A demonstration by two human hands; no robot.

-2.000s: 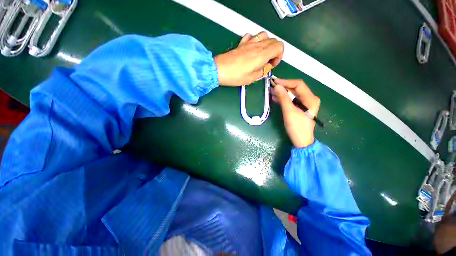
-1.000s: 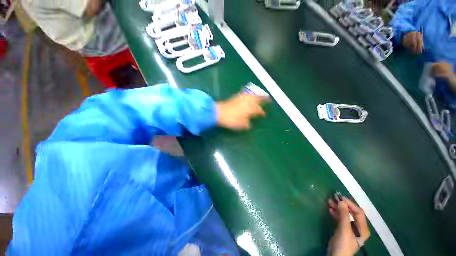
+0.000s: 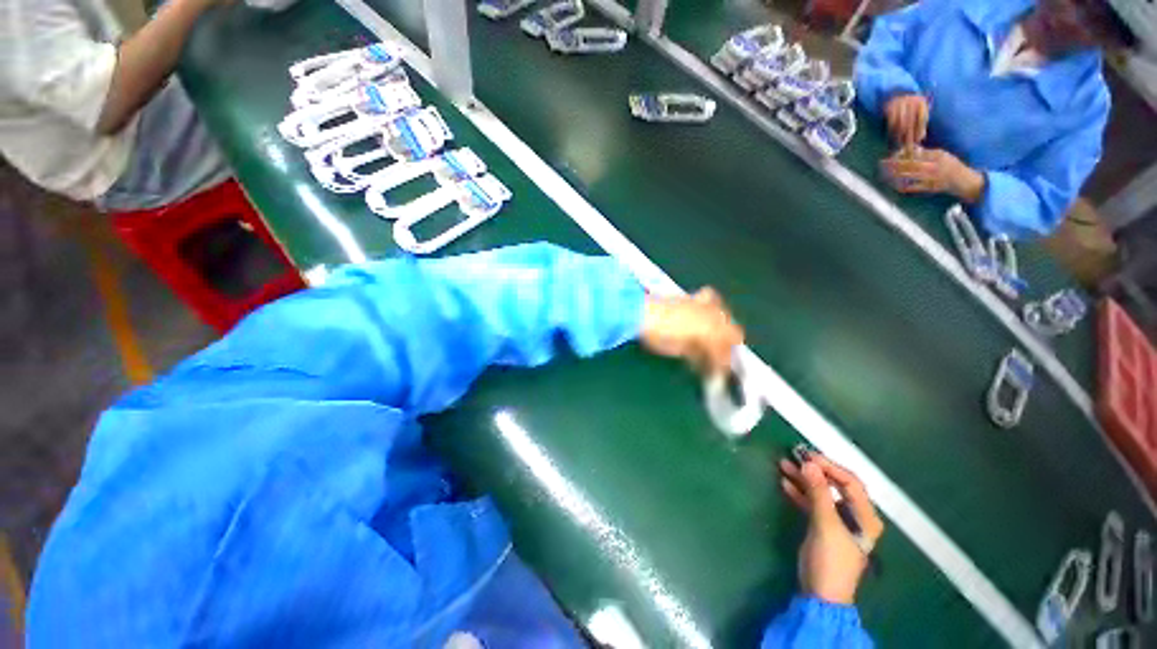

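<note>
My left hand (image 3: pixel 693 330) is in the middle of the view beside the white strip, blurred, holding a white oval frame (image 3: pixel 736 403) by its head end. The frame's rounded loop sticks out below the fingers; its head is hidden under them. My right hand (image 3: pixel 834 526) is lower right, near the white strip, holding a slim dark pen-like tool (image 3: pixel 853 533) between thumb and fingers. The tool's tip points up and left, a short way from the frame and not touching it.
An overlapping row of frames (image 3: pixel 438 218) lies on the green surface (image 3: pixel 571 444) at upper left. Single frames (image 3: pixel 673 108) lie beyond the white strip (image 3: pixel 558 190). A metal post (image 3: pixel 448 51) stands by it. Other people sit opposite and at upper left. A red tray (image 3: pixel 1127 393) is at right.
The view has shifted. My left hand was by the frame row's side and is now nearer my right hand with a frame in it. The row shows one more frame at its near end.
</note>
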